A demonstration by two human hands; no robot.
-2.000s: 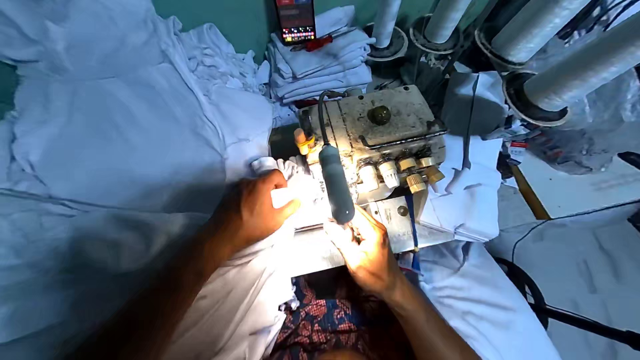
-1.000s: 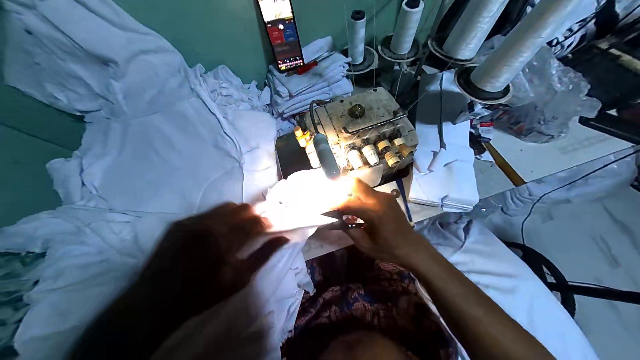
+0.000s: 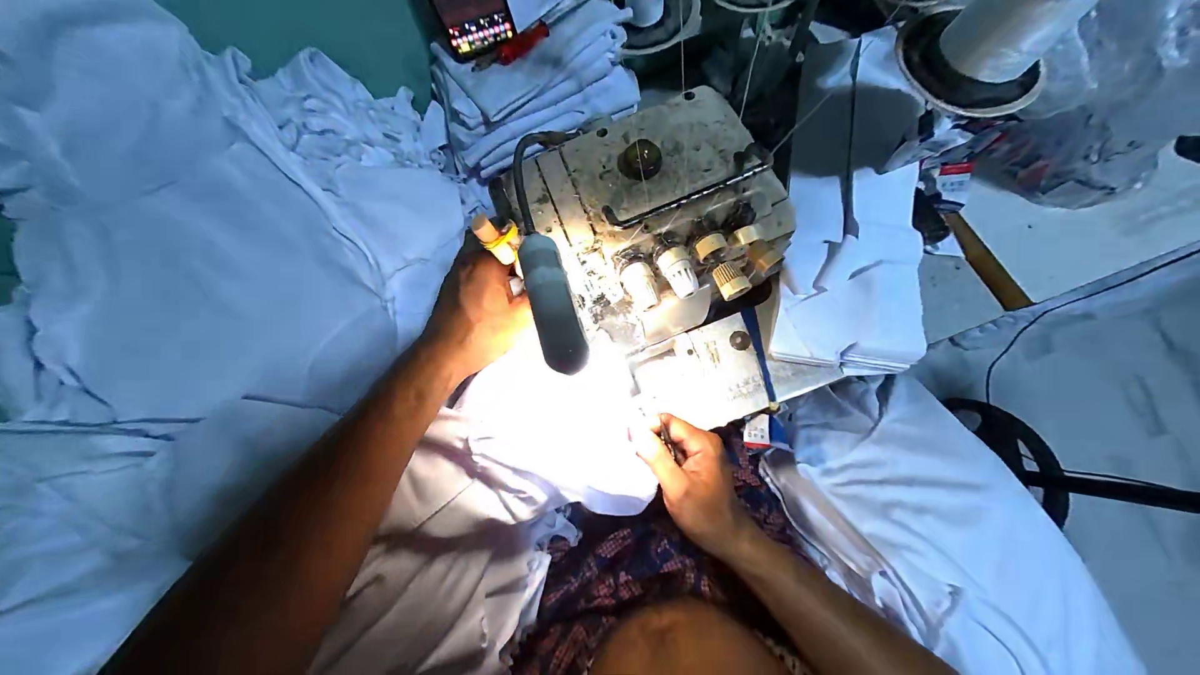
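Observation:
An overlock sewing machine (image 3: 647, 178) with several tension knobs stands at the centre, a dark work lamp (image 3: 553, 305) hanging over its needle area. My left hand (image 3: 483, 305) is at the machine's left side, beside the lamp; its fingers are partly hidden, so what they hold cannot be told. White fabric (image 3: 562, 431), washed out by the lamp's glare, lies below the needle area. At its right edge my right hand (image 3: 694, 469) has its fingers closed on the cloth, with a small dark tool, perhaps thread snips, partly visible in it.
White garments (image 3: 187, 244) are heaped on the left. Folded cloth (image 3: 534, 84) and a phone (image 3: 473, 23) lie behind the machine. Stacked white pieces (image 3: 844, 291) sit at its right, near a wooden handle (image 3: 984, 258) and a thread cone (image 3: 1012, 37). More white cloth (image 3: 937, 506) drapes at the lower right.
My left hand has moved up to the machine's left side, away from the cloth it was at a second ago. My right hand is now lower, at the cloth's right edge. The view has shifted.

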